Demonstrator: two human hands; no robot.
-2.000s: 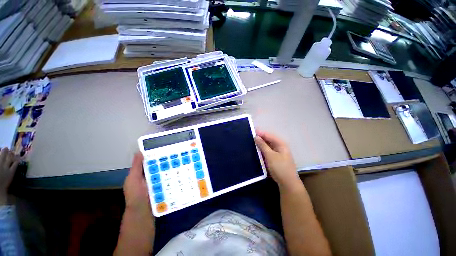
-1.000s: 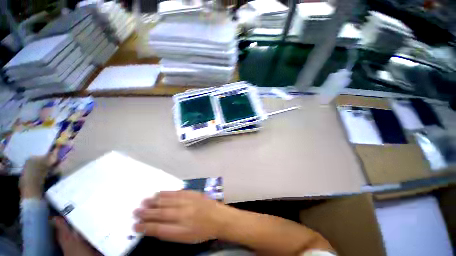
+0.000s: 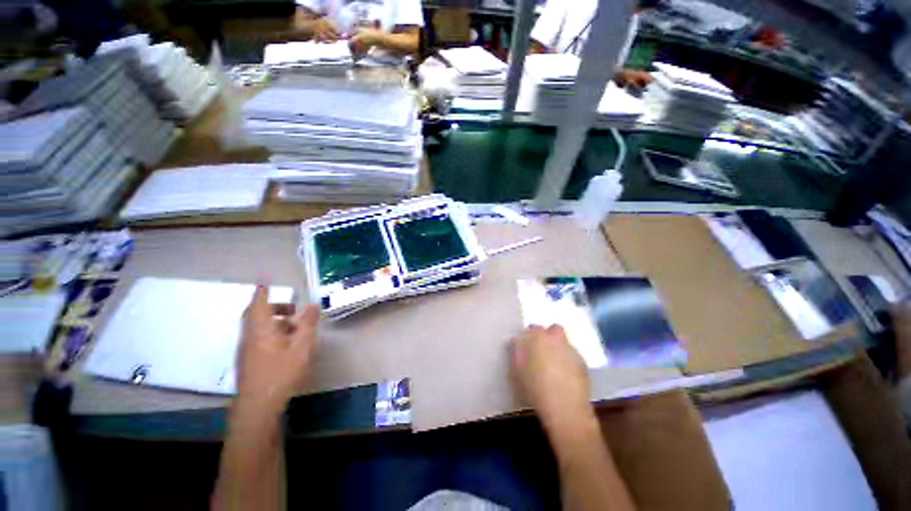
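Note:
A closed white slab lies face down on the left of the bench. My left hand is at its right edge, fingers apart; whether it touches is unclear. My right hand has its fingertips on the left part of a screen half, a white panel beside a glossy dark one, lying right of centre. Overlapping board halves with dark green boards in white frames lie at the centre back. A dark flat strip with a patterned end lies along the bench's front edge.
Brown cardboard on the right bears more screen halves. A white squeeze bottle and thin white stick are behind. White slabs are stacked back left. An open box is lower right. Other people work across the bench.
The white unit has gone from both hands to the bench at left, face down. My right hand has moved right, and a screen half has come off the cardboard to beside it.

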